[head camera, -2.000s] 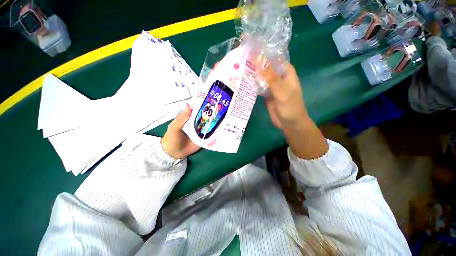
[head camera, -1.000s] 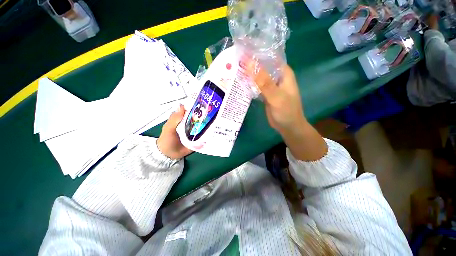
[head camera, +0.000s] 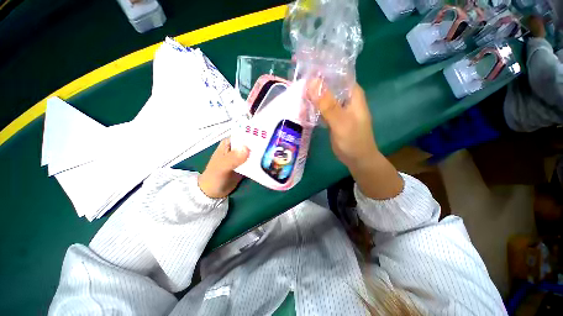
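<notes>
A clear display box (head camera: 247, 71) with a pink-cased smartwatch (head camera: 264, 92) shows behind a white-pink printed sleeve (head camera: 256, 145) with a watch picture. The sleeve lies around or against the box's near part. My left hand (head camera: 223, 168) grips the sleeve's lower left side, thumb on the card. My right hand (head camera: 346, 120) is at the sleeve's right edge, its fingers holding crumpled clear plastic film (head camera: 324, 46) that rises above it. The film partly hides the right fingertips.
Fanned white sleeve blanks (head camera: 133, 139) lie on the green bench at left. Boxed watches (head camera: 484, 71) stand at upper right near another person's sleeve (head camera: 543, 77). A yellow strip (head camera: 204, 35) edges the bench. A box (head camera: 143, 13) sits on the dark belt beyond.
The sleeve and box have turned in my hands, so the pink watch now shows behind the card. The box on the belt has moved right. The right hand still holds the film.
</notes>
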